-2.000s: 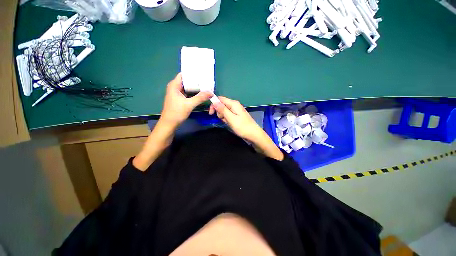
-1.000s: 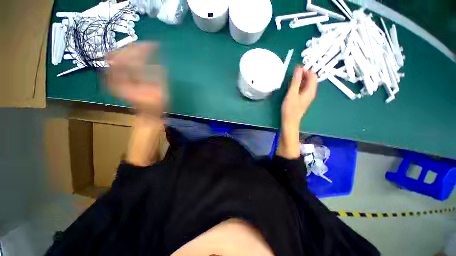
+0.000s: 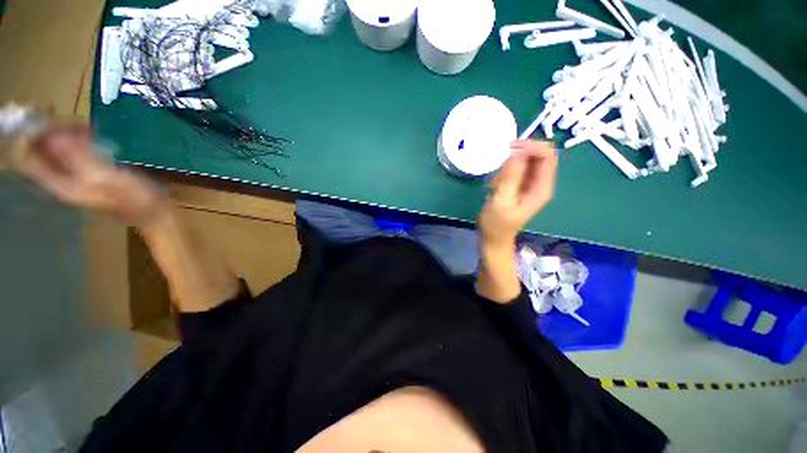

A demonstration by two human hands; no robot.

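A white cylindrical housing (image 3: 478,135) with a small dark hole in its upper face is on the green bench, near its front edge. My right hand (image 3: 520,188) is at the housing's right side, fingers bent. A thin white stick (image 3: 534,124) shows at its fingertips; whether the fingers grip it is unclear. My left hand (image 3: 75,168) is at the far left, off the bench's left end and strongly blurred. Something whitish shows at its fingertips near the picture's edge, too blurred to name.
Two more white housings (image 3: 454,34) are at the back. White arms (image 3: 641,93) lie piled at right, wired arms (image 3: 181,53) at left with black leads towards the middle. Clear bag at back, blue bin (image 3: 606,301) with white pieces, cartons (image 3: 226,232) below left, blue stool (image 3: 752,314) at right.
The housing has gone from between my hands onto the bench. My left hand has swept left past the wired pile to the far left. My right hand stays beside the housing since the last frame.
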